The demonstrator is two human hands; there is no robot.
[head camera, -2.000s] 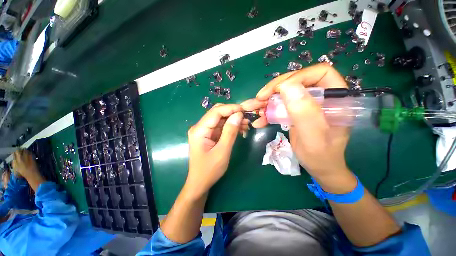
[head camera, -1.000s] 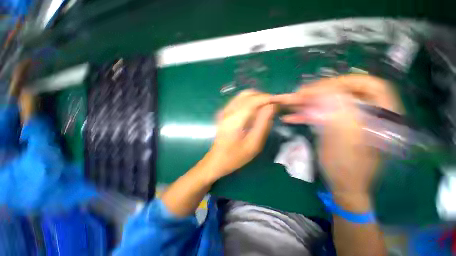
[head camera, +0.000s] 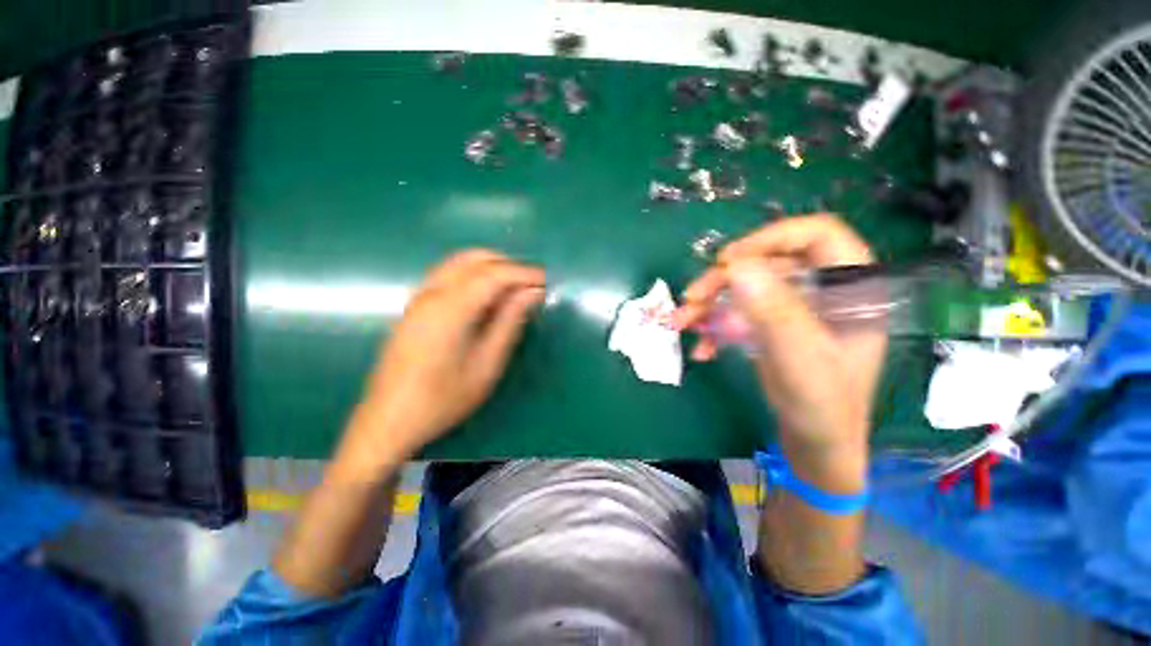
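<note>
My right hand (head camera: 808, 341) is closed around the dispensing syringe (head camera: 858, 300), a clear barrel with pink contents; its tip end is by the crumpled white tissue (head camera: 653, 338) with pink stains. My left hand (head camera: 448, 347) is over the green mat to the left of the tissue, thumb and fingertips close together near its right side. Blur hides whether a small component is between them. The black compartment tray (head camera: 225, 379) lies at the left, with glinting parts in many cells and several lower cells bare.
Loose dark, shiny components (head camera: 707, 187) lie scattered behind my hands, with a white paper label (head camera: 884, 109). A fan (head camera: 1111, 145) stands at the upper right. A white cloth (head camera: 991, 382), red handles (head camera: 985, 473) and another person's blue sleeve (head camera: 1086, 505) are at the right.
The view has turned, so the tray is nearer and the fan shows more. My hands, earlier together at the syringe tip, are now apart, the left moved leftwards.
</note>
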